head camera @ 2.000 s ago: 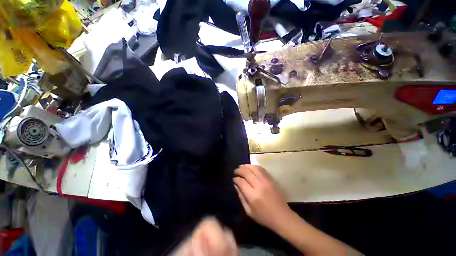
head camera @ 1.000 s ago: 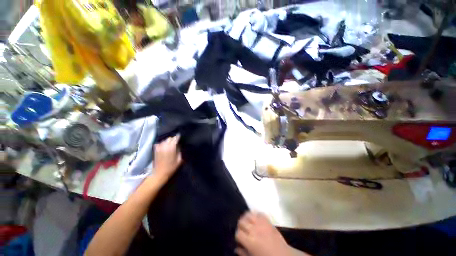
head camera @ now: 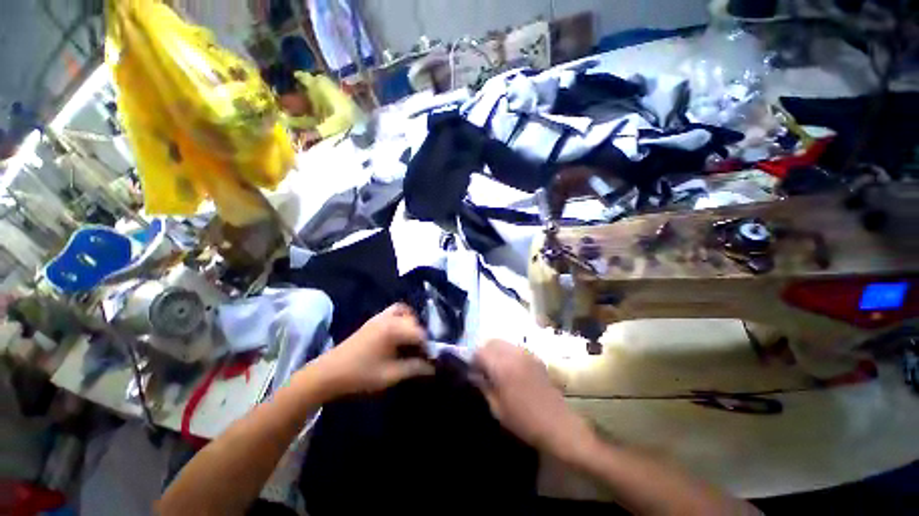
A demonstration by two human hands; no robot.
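A black garment piece [head camera: 423, 443] hangs from both hands over the table's front edge, left of the lockstitch machine [head camera: 675, 252]. My left hand [head camera: 388, 348] grips its upper edge with bent fingers. My right hand [head camera: 514, 388] holds the same edge close by on the right. A narrow pale strip of the edge shows between the hands. The presser foot and needle [head camera: 593, 341] are right of the hands, with no cloth visible under them. Pale grey cloth [head camera: 292, 317] lies left of my left hand.
Thread snips [head camera: 741, 402] lie on the machine bed [head camera: 655, 363]. A black and white cut-piece pile [head camera: 574, 126] is behind. A second machine [head camera: 176, 310] stands at left, below a hanging yellow plastic bag [head camera: 197, 121]. A person in yellow [head camera: 327, 101] is at the back.
My left hand has moved right and my right hand up, so they are now close together on the black cloth's edge. The view has tilted upward, showing more of the room behind.
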